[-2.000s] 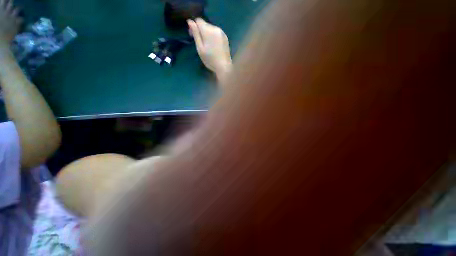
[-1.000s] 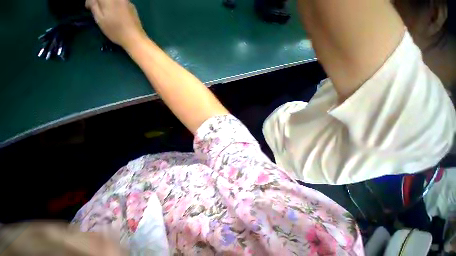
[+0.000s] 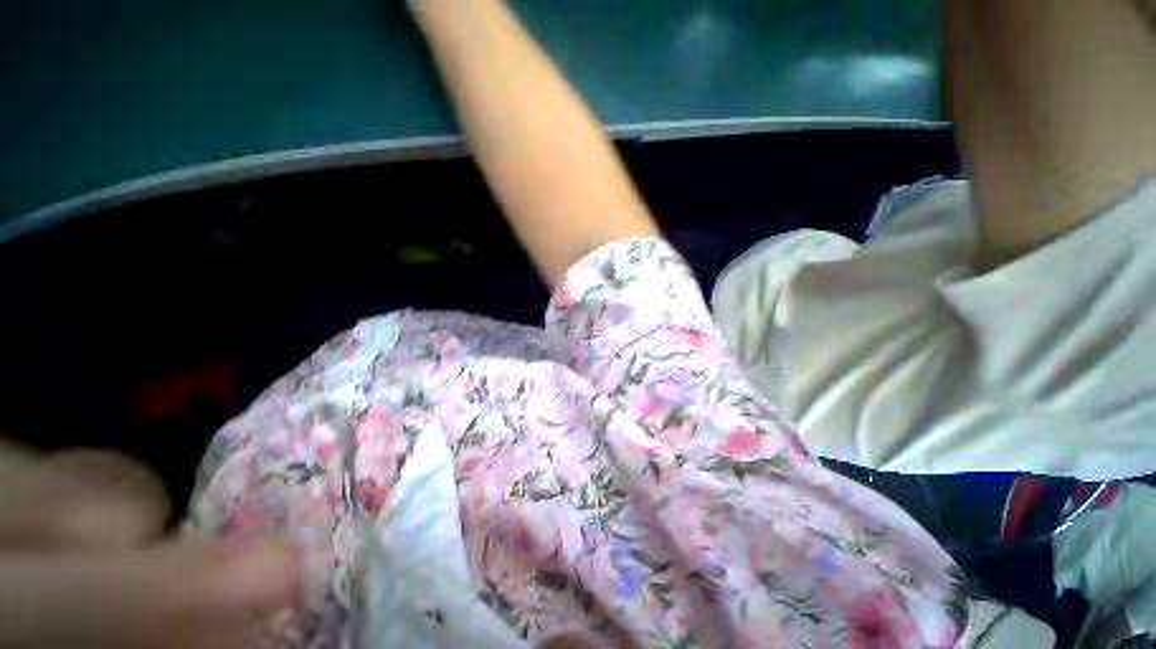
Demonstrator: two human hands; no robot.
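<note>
My right forearm (image 3: 533,140), in a pink floral sleeve, reaches over the dark green table (image 3: 292,76). Its hand is cut off by the top edge, so its grip and anything in it are hidden. A large blurred skin-coloured shape at the lower left, very close to the camera, appears to be my left hand (image 3: 140,545). Its fingers and any grip cannot be made out. No cables or boxes show.
The table's pale curved edge (image 3: 304,155) crosses the upper part. At the right is a neighbour's bare arm (image 3: 1059,114) with a cream sleeve or garment (image 3: 887,342). Dark space lies under the table, with a blurred reddish patch (image 3: 186,389).
The view has tilted down and shifted. The black cables, dark items and my right hand have left the top of the picture. The blurred shape at lower left shows larger than one second ago.
</note>
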